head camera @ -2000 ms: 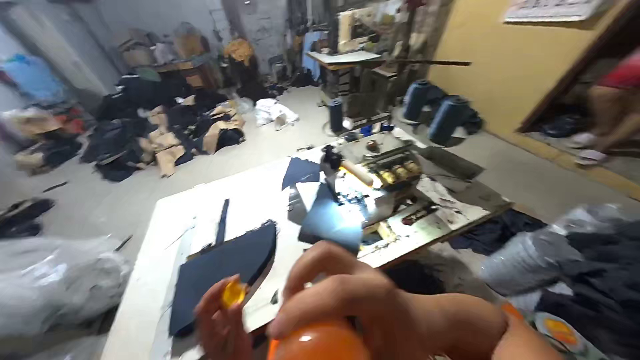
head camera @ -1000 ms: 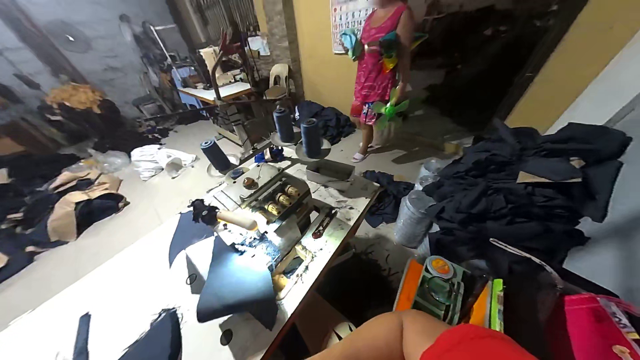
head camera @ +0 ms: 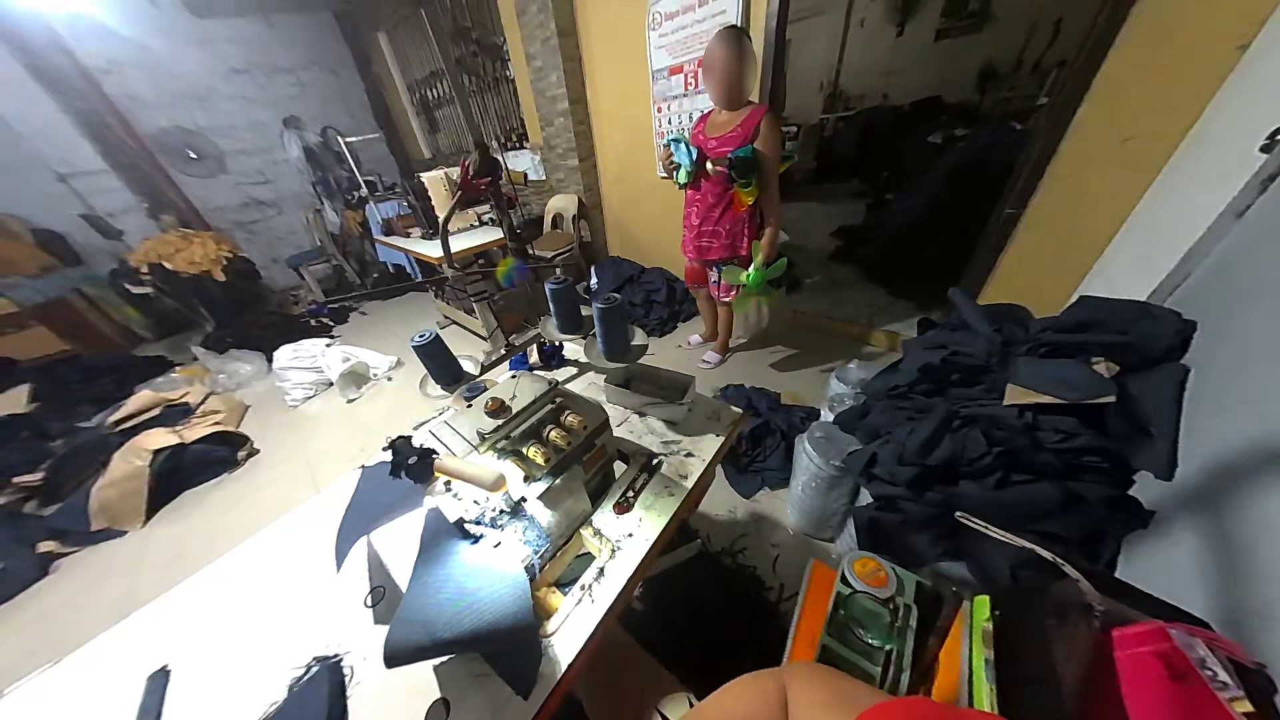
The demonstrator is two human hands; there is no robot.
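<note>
Neither of my hands shows in the head view; only a bare knee or limb and a bit of red cloth show at the bottom edge. An overlock sewing machine (head camera: 540, 450) stands on the white table, its lamp lighting the needle area. Dark fabric pieces (head camera: 460, 590) lie at its front, one partly under the presser area. Three cones of dark blue thread (head camera: 612, 325) stand behind the machine. A pair of small thread snips or a similar tool (head camera: 635, 487) lies on its right side.
A person in a pink dress (head camera: 722, 190) stands beyond the table, holding cloths and a green toy fan or pinwheel. Dark garments (head camera: 1000, 440) are heaped at right, beside a plastic-wrapped roll (head camera: 825, 480). A green tray with a round tin (head camera: 870, 610) is near the bottom. Another sewing table (head camera: 450, 243) stands behind.
The view has swung right. Two seconds ago my hands were in front of me with an orange object and a small yellow one; they have left the view.
</note>
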